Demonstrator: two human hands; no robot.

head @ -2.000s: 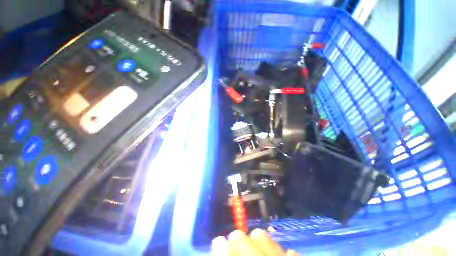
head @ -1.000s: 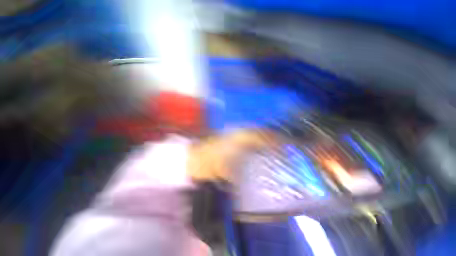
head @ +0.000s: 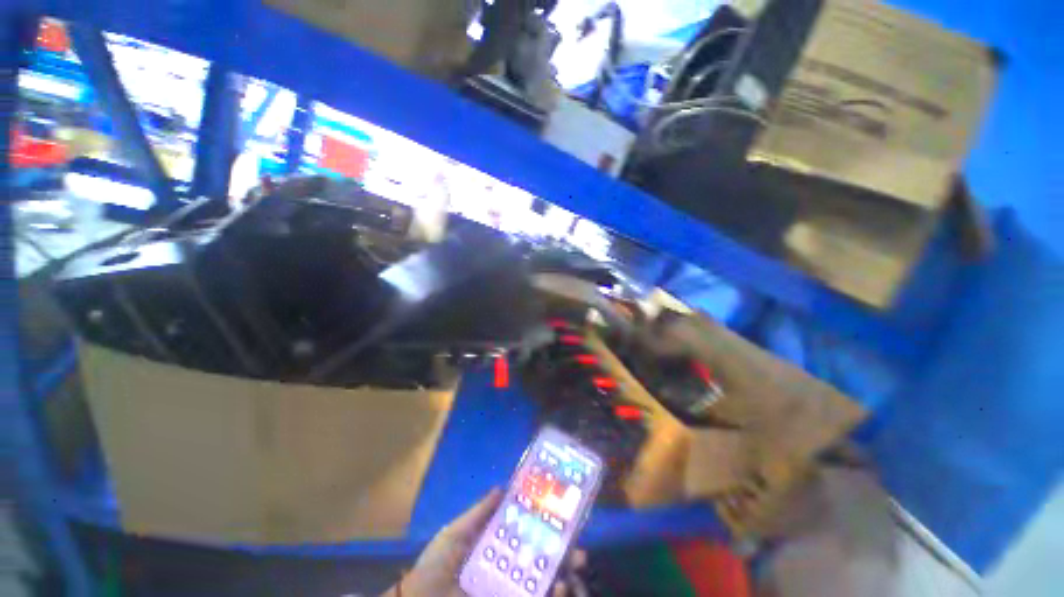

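Note:
My left hand [head: 449, 557] comes in at the bottom edge and holds a smartphone [head: 533, 513], its screen lit with round icons. Behind the phone, on a rack shelf, a row of toggle clamps with red grips [head: 597, 381] sits on dark fixtures beside an open cardboard carton [head: 747, 408]. At the left, another carton [head: 268, 466] holds large black fixtures [head: 315, 274] that rise above its rim. I cannot make out my right hand.
A blue rack beam [head: 408, 99] crosses above the cartons. On the upper shelf are a brown carton [head: 875, 99] and coiled cables [head: 700, 111]. A blurred brownish shape is at the lower right. Red and green items show below the shelf.
The view has swung from the blue crate, through a blur, to the rack shelves. The phone now appears smaller and lower. The hand at the crate's near edge is gone from view.

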